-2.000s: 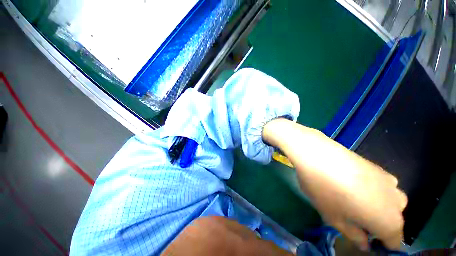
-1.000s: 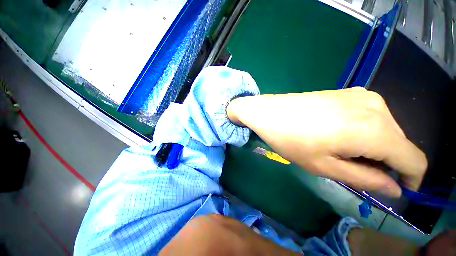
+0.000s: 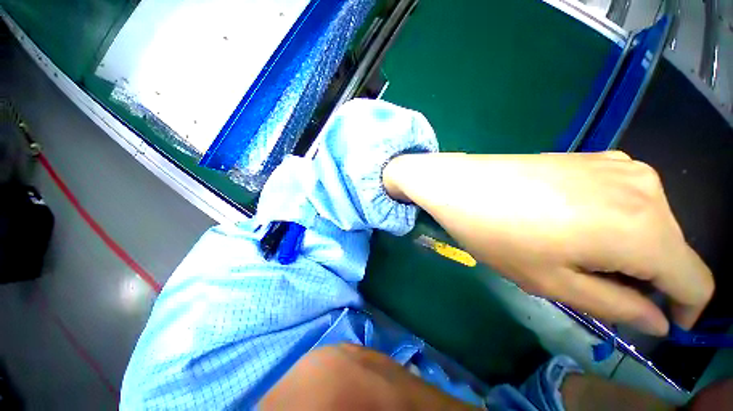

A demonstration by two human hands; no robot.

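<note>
My left hand (image 3: 595, 233), bare below a light blue sleeve, reaches right over the black panel's lower edge. Its thumb and forefinger pinch a thin blue strip (image 3: 703, 338), which runs to the right rim. My right hand (image 3: 714, 400) shows only as a dark, blurred part in the bottom right corner, cut off by the edge; its fingers are hidden. The black panel (image 3: 683, 160) has a blue front edge (image 3: 631, 84) and lies on the right.
A yellow cutter (image 3: 454, 254) lies on the green mat (image 3: 482, 72) below my left wrist. A white-topped unit (image 3: 201, 72) with a blue edge and bubble wrap stands upper left. A small blue scrap (image 3: 602, 348) lies by the panel's lower edge. Metal rollers are upper right.
Since two seconds ago my left hand has swung up and right, and the blue strip now shows in its fingertips. The cutter is more exposed. In the last second the view shifted only slightly.
</note>
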